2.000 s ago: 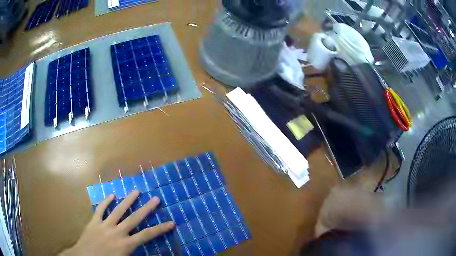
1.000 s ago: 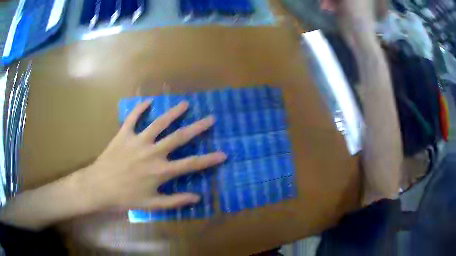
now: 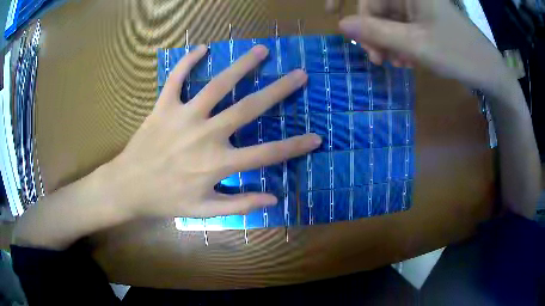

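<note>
Two blue solar cell strings lie side by side on the brown mat, with thin silvery ribbon ends sticking out past the far and near edges of the left part. My left hand lies over the left string with its fingers spread; it grips nothing. My right hand is over the far right edge of the cells, fingers partly curled and cut off by the top edge. A small bright spot shows by its fingertips; whether it holds anything cannot be told.
The brown mat surrounds the cells. Silvery strips lie along the left edge beside a white strip. Part of a blue sheet shows at the top left. A white strip is partly hidden behind my right forearm.
The view has tilted down and closer to the cells. My left hand stays spread on them. My right hand has come from the right side to the cells' far right edge.
</note>
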